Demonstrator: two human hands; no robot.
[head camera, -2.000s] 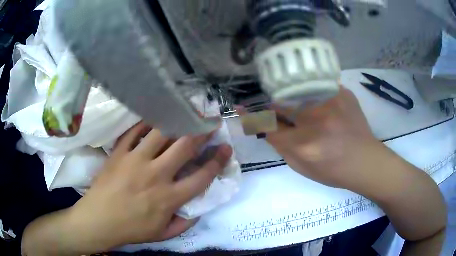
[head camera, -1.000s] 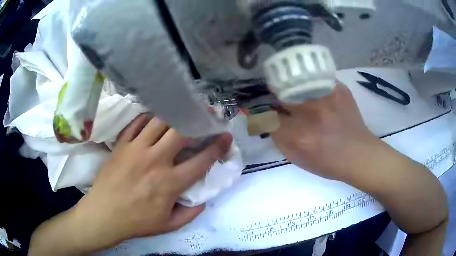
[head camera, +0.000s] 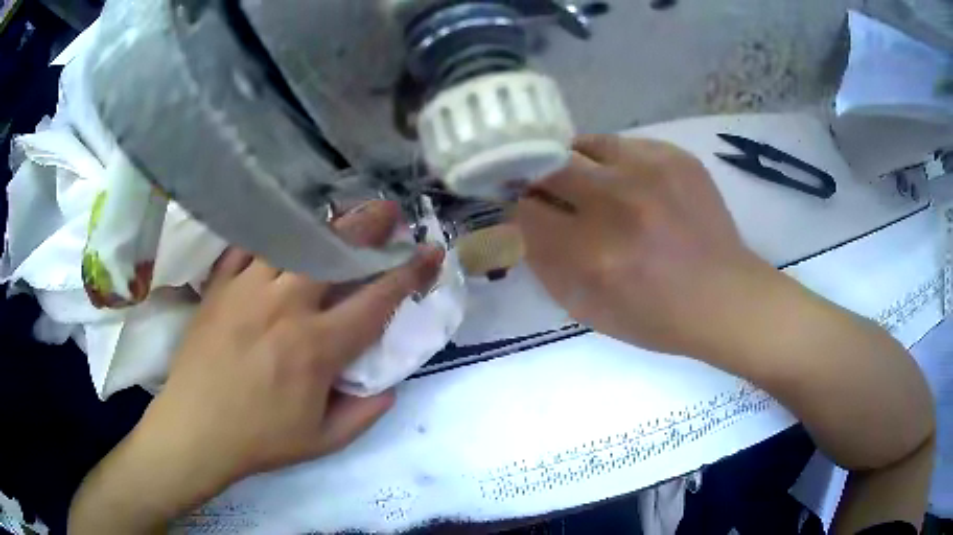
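Note:
A white fabric piece [head camera: 410, 336] lies bunched under my left hand, its rounded edge beside the needle area. My left hand [head camera: 282, 345] presses on it with fingers spread, fingertips near the presser foot [head camera: 426, 214]. The tan block [head camera: 490, 251] sits right of the fabric. My right hand [head camera: 627, 240] is at the right of the tan block, its fingertips partly hidden behind the tension dial [head camera: 495, 131]; whether it holds anything is not visible. The needle itself cannot be made out.
The grey sewing machine head [head camera: 345, 63] spans the top. Black thread snips [head camera: 775, 165] lie on the bed [head camera: 679, 141] at right. A patterned cloth wrap [head camera: 123, 235] hangs at left over bunched white fabric [head camera: 131, 345]. A marked white strip [head camera: 627, 418] covers the front edge.
The view has shifted, so the machine head and dial appear further left. My left index finger has moved up close to the presser foot. The fabric's rounded edge now lies nearer the tan block.

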